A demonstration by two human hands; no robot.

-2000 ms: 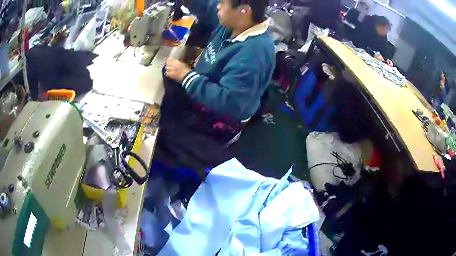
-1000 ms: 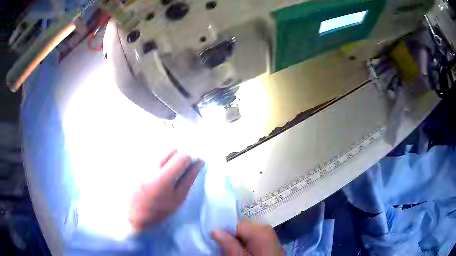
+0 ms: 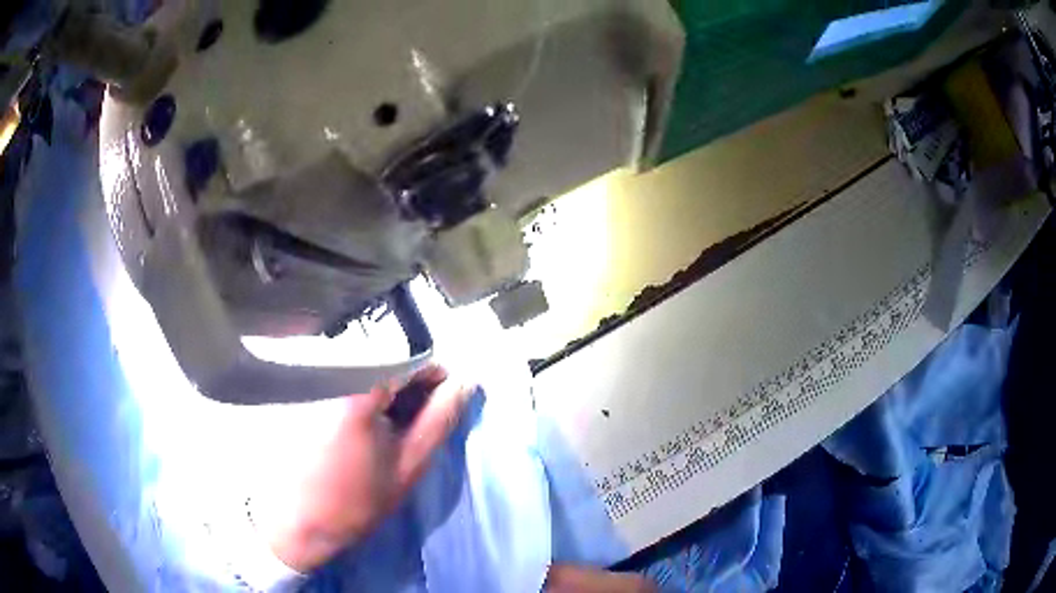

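Light blue fabric (image 3: 492, 498) lies on the machine bed and runs up to the bright needle area. The cream sewing machine head (image 3: 556, 81) is above it, with a pale loop-shaped guard (image 3: 232, 376) at its front. My left hand (image 3: 359, 469) is on the fabric just below the needle area, fingertips on the cloth; glare hides whether it grips. My right hand (image 3: 596, 579) is at the bottom edge beside the fabric, mostly cut off, its fingers not visible. Needle and presser foot are lost in glare.
A green control panel (image 3: 787, 70) is on the machine. A printed scale (image 3: 787, 394) runs along the table edge. A grey strip (image 3: 952, 261) hangs by a yellow tray (image 3: 984, 110). Light blue pieces (image 3: 926, 463) lie below the table edge at right.
The view has swung from the room and a seated person to the machine, then moved closer to the head. My right hand has slipped lower, mostly out of view. My left hand stays near the needle.
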